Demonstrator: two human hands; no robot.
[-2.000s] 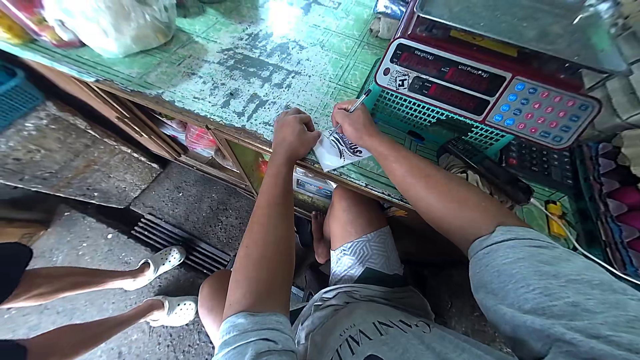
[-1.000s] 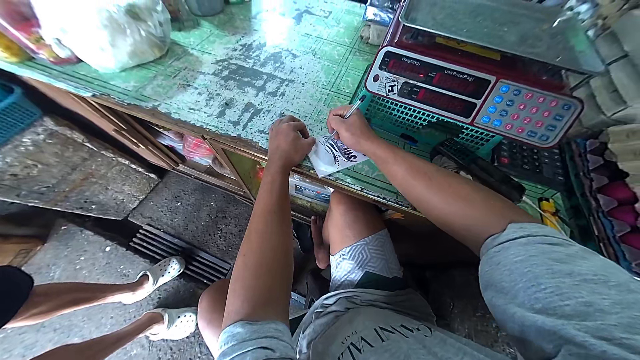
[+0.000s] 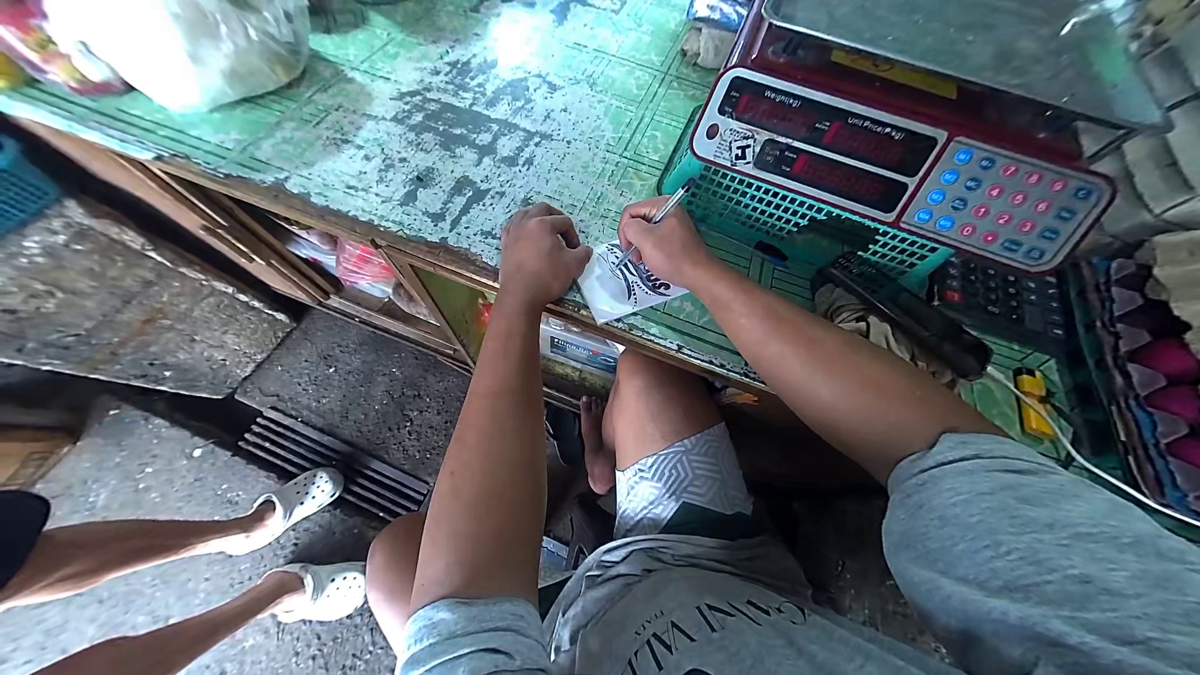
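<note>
My right hand (image 3: 664,242) is closed round a slim pen (image 3: 671,202), its tip down at a small white paper (image 3: 613,292) with dark printed lettering. The paper lies at the front edge of the worn green countertop (image 3: 412,159). My left hand (image 3: 542,253) rests on the counter at the paper's left side, fingers curled, its fingertips at the paper's edge; whether it grips the paper is hard to tell. Just beyond my right hand stands a red electronic weighing scale (image 3: 816,141) over a green plastic basket (image 3: 778,202).
A filled plastic bag (image 3: 216,56) sits at the counter's left. On the right are a black calculator (image 3: 1003,300), a black device (image 3: 905,314), a yellow lighter (image 3: 1033,403), a white cable and egg trays (image 3: 1148,356). Another person's legs in white clogs (image 3: 305,502) stand at lower left.
</note>
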